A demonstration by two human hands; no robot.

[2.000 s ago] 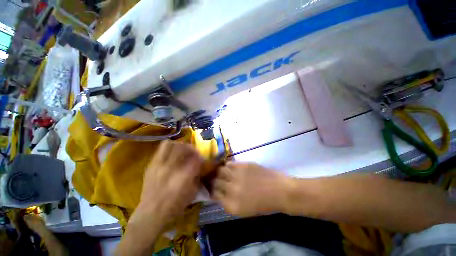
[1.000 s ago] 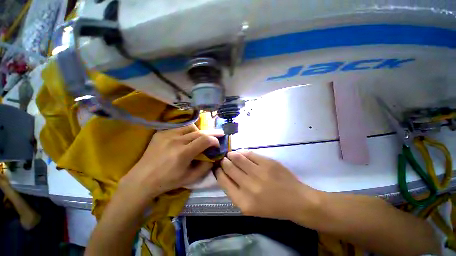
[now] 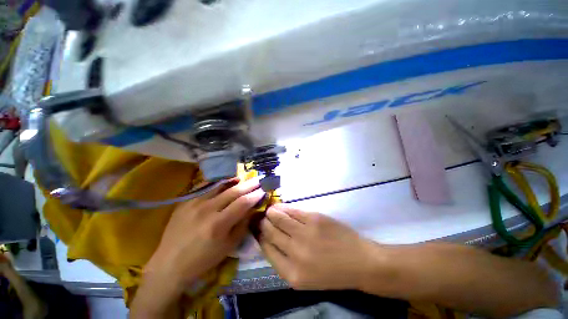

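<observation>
The mustard-yellow garment lies heaped on the machine bed left of the needle, its edge under the presser foot. The white sewing machine head with a blue stripe spans above it. My left hand lies on the garment, its fingertips pressing the fabric close to the presser foot. My right hand pinches the fabric edge just in front of the foot, fingers closed. The needle and exact stitching spot are hidden by the foot, glare and fingers.
A pale pink strip lies on the bed right of the needle. Scissors with green and yellow handles lie farther right, beside a small metal mechanism. A curved metal guard arcs over the garment. Another person's arm shows at lower left.
The view has shifted and tilted. Since two seconds ago my left hand has flattened out, its fingers reaching to the presser foot. My right hand still holds the edge there.
</observation>
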